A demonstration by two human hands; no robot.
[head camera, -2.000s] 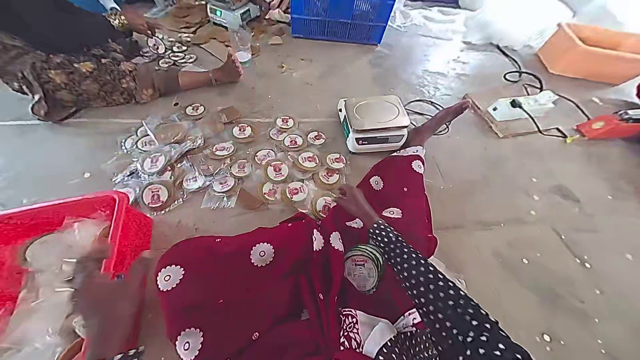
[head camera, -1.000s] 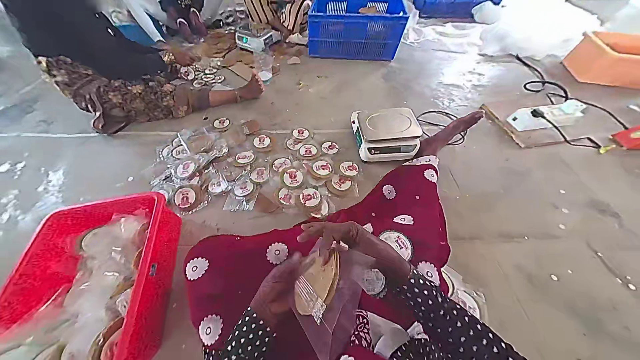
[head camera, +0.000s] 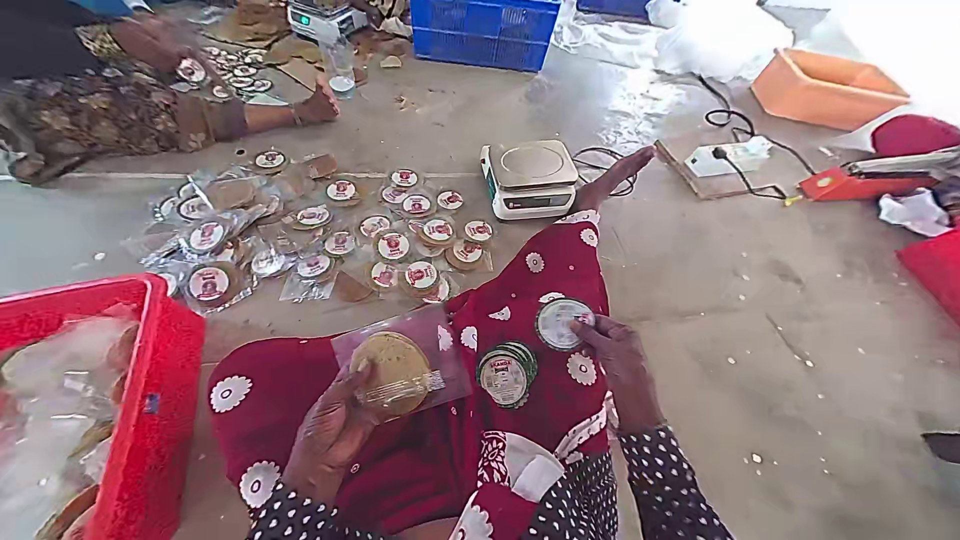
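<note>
My left hand holds a clear plastic packet with round, flat, tan discs inside, tilted above my lap. Between the fingertips of my right hand is a round printed label, held over my right thigh. A small stack of similar round labels with green edges rests on the dark red patterned cloth between the two hands. Many packets with round red-and-white labels lie spread on the floor beyond my knees.
A red crate with packets stands at my left. Beyond my lap are a digital scale, a blue crate, an orange tub, a power strip with cords and a red tool. Another person's foot is at upper left.
One second ago both hands were together at the packet. The right hand has since moved away to the right and now holds a round label. Two seconds ago the left hand was by the red crate.
</note>
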